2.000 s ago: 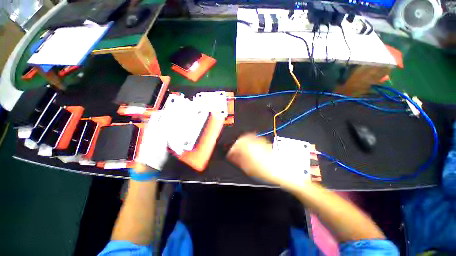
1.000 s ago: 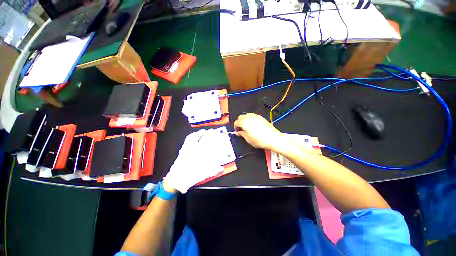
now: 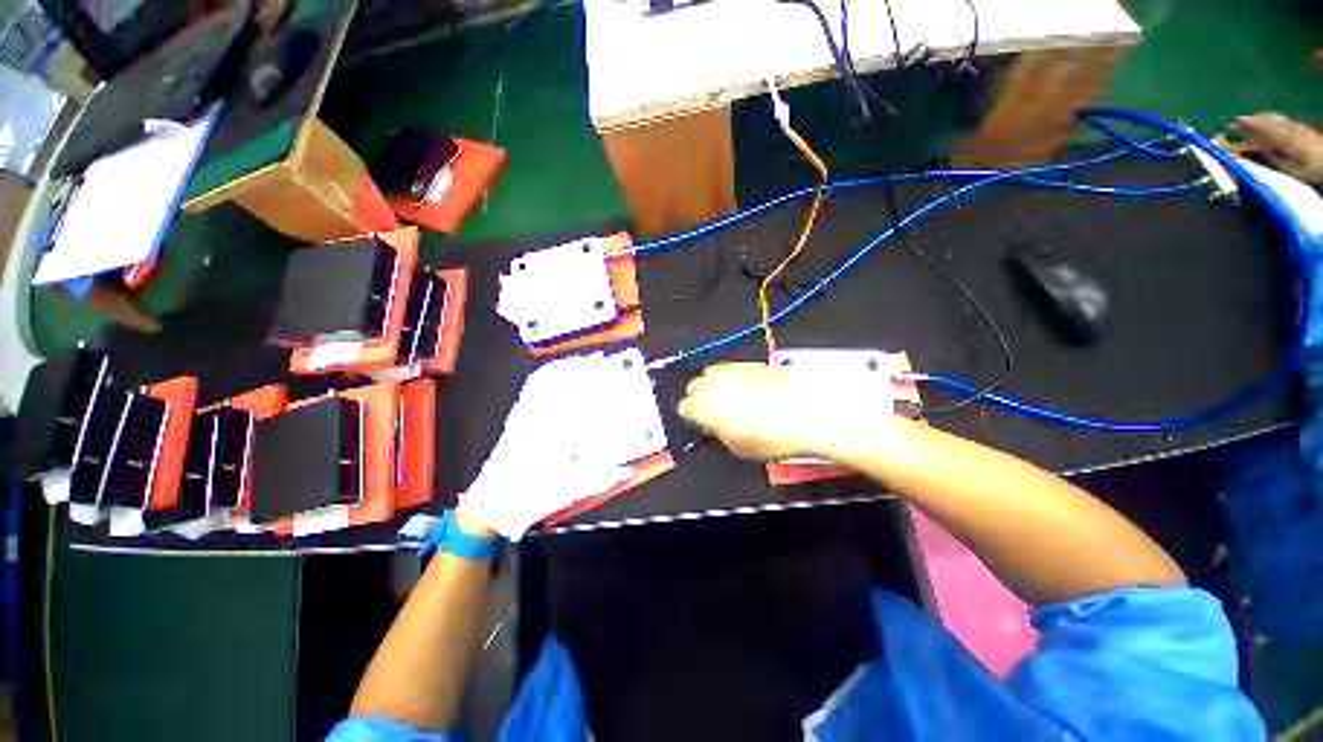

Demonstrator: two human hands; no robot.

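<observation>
My gloved left hand (image 3: pixel 540 452) lies on a white module (image 3: pixel 634 413) on a red pad at the mat's front edge and holds it. A blue cable (image 3: pixel 755 322) ends at this module's upper right edge. My bare right hand (image 3: pixel 743 410) is just right of the module, fingertips bunched; whether they pinch a small lead cannot be told. A second white module (image 3: pixel 563 294) on a red pad stands behind, with a blue cable at its edge. A third module (image 3: pixel 839 363) lies partly under my right hand and forearm, with a blue cable and a yellow-orange cable (image 3: pixel 797 268).
Black units with red pads (image 3: pixel 308 461) stand at the left. A clipboard (image 3: pixel 124 196) lies behind them. A white shelf on wooden legs (image 3: pixel 668 163) stands at the back. A black mouse (image 3: pixel 1064 290) is at the right. Another person's hand (image 3: pixel 1280 147) is at the far right, near the cables.
The view has shifted a little. A blue cable now ends at the front module, and my right hand is slightly away from its edge. Another person's hand has appeared at the far right.
</observation>
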